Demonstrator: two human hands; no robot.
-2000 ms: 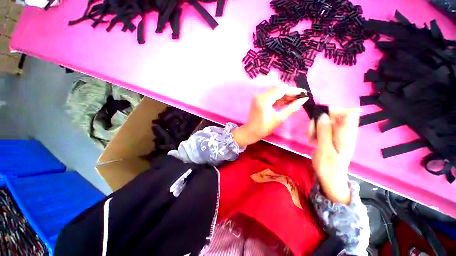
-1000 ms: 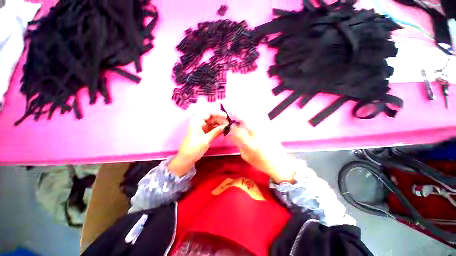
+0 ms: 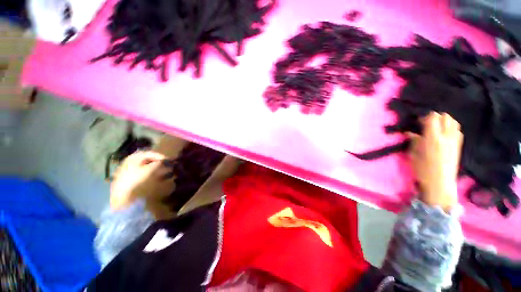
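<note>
My right hand [image 3: 439, 151] is at the left side of the right heap of black webbing strips [image 3: 468, 85], closed on one strip [image 3: 380, 153] whose free end points left over the pink table [image 3: 240, 114]. My left hand [image 3: 136, 174] is blurred, below the table edge over the open cardboard box [image 3: 208, 185]. Dark material shows at its fingertips, but I cannot tell whether it is held or is the black pieces in the box. A pile of small black buckles [image 3: 325, 63] lies mid-table.
A second heap of black strips [image 3: 177, 28] lies at the table's back left, with a white bag [image 3: 60, 20] beyond it. A pale sack [image 3: 105, 142] is on the floor beside the box. Blue containers [image 3: 51, 228] stand at lower left. The table's edge runs diagonally before me.
My hands were together at a black strip in front of the buckles and are now far apart. My left hand moved down left to the box, my right to the right heap. The view turned.
</note>
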